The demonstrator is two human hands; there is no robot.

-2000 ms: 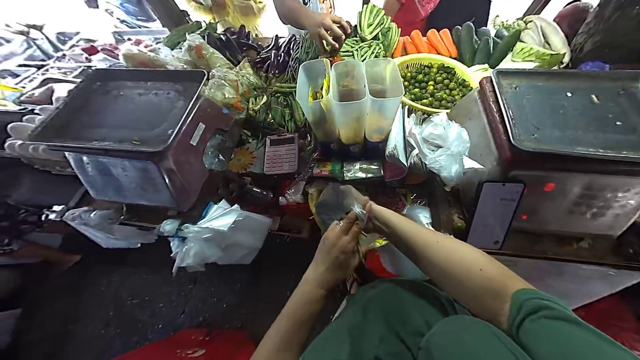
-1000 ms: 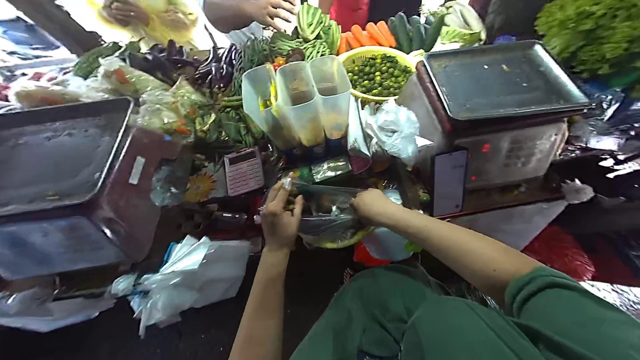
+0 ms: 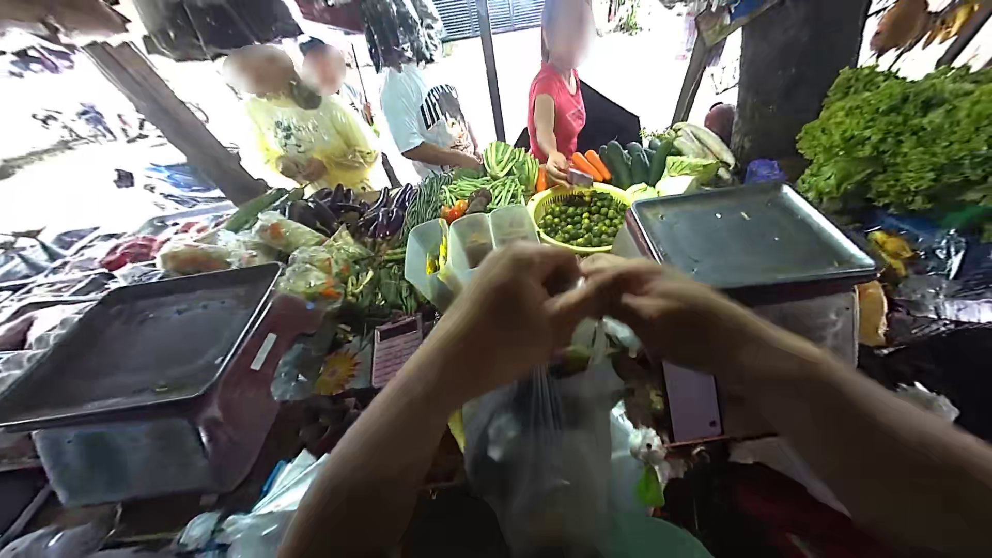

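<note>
My left hand and my right hand are raised together before my chest, fingers bent and pinching the top of a clear plastic bag. The bag hangs below them, blurred, and its contents cannot be made out. Just behind my hands stand three tall translucent plastic containers, partly covered by my left hand. Beyond my right hand is a yellow basket of small green citrus fruits. A calculator lies left of my left wrist, and a phone stands under my right forearm.
Weighing scales with metal trays stand at left and right. Eggplants, green beans, carrots and cucumbers line the back. Several people stand beyond; one in a red shirt reaches over the basket. Plastic bags lie at lower left.
Both hands have come up from low over the lap, where they were apart on the bag one second ago, and are now together at its top. The view has tilted up, showing the people.
</note>
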